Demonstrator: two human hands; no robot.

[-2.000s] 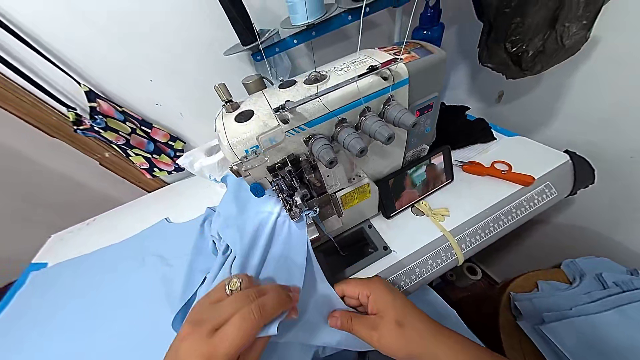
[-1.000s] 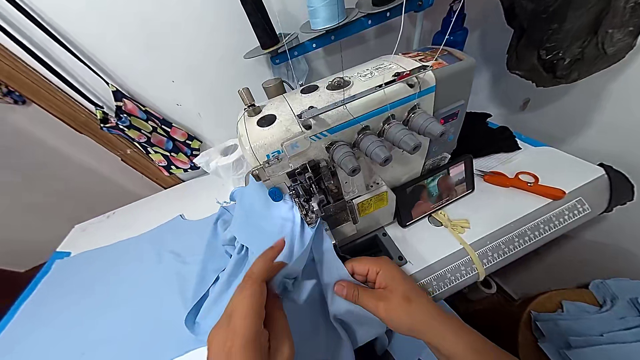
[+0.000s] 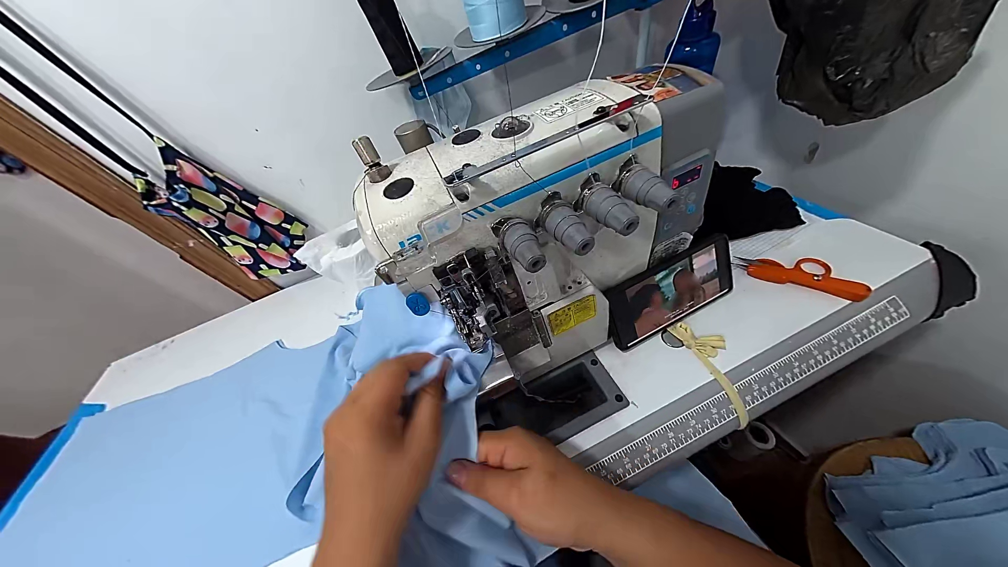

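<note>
Light blue fabric (image 3: 213,441) spreads over the left of the white table and bunches up at the needle area of a white overlock sewing machine (image 3: 504,181). My left hand (image 3: 386,441) pinches a fold of this fabric just in front of the presser foot (image 3: 472,315). Lower and to the right, my right hand (image 3: 528,480) grips the fabric's edge between thumb and fingers. A blue round-headed piece (image 3: 417,303) sits beside the needle area. Exactly how the cloth lies under the foot is hidden.
A phone (image 3: 673,293) leans against the machine, near orange thread snips (image 3: 819,277). A ruler tape (image 3: 756,386) runs along the table's front edge, with a yellow tie (image 3: 720,378) over it. Folded blue fabric pieces (image 3: 929,496) lie on a round stool at lower right. Thread spools (image 3: 494,17) stand behind.
My left hand has moved up toward the presser foot and now pinches a raised fold; one second ago its fingers were spread over the cloth. The right hand still holds the fabric.
</note>
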